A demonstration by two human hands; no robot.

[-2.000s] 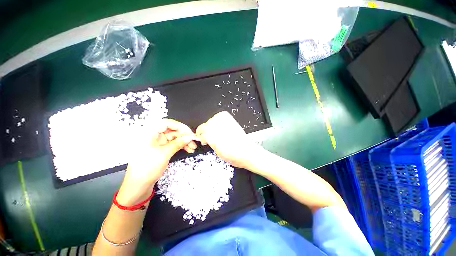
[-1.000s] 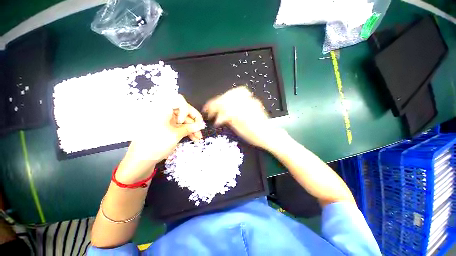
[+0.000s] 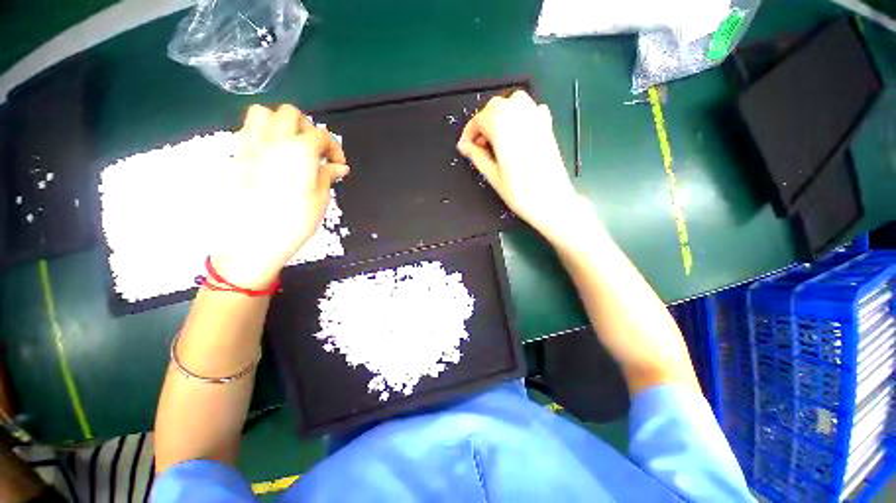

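Observation:
My left hand (image 3: 285, 182) is over the loose white parts (image 3: 167, 221) on the left of the long black tray (image 3: 393, 162), fingers bent down at their right edge. Whether it holds a part cannot be seen. My right hand (image 3: 516, 152) is at the tray's right end over the tiny silvery pins (image 3: 453, 119), thumb and forefinger close together. Whether a pin is between them is too small to tell. The small black tray (image 3: 295, 388) lies against my body with a heap of small white pieces (image 3: 398, 319).
A thin dark stick (image 3: 578, 128) lies right of the long tray. A crumpled clear bag (image 3: 241, 44) is upper left, a bag of small parts (image 3: 678, 57) upper right. Stacked black trays (image 3: 811, 118) and a blue crate (image 3: 796, 393) are at right, another tray (image 3: 49, 221) far left.
My hands were close together above the small tray's top edge. They have parted: the left moved up-left over the white parts, the right up-right over the pins.

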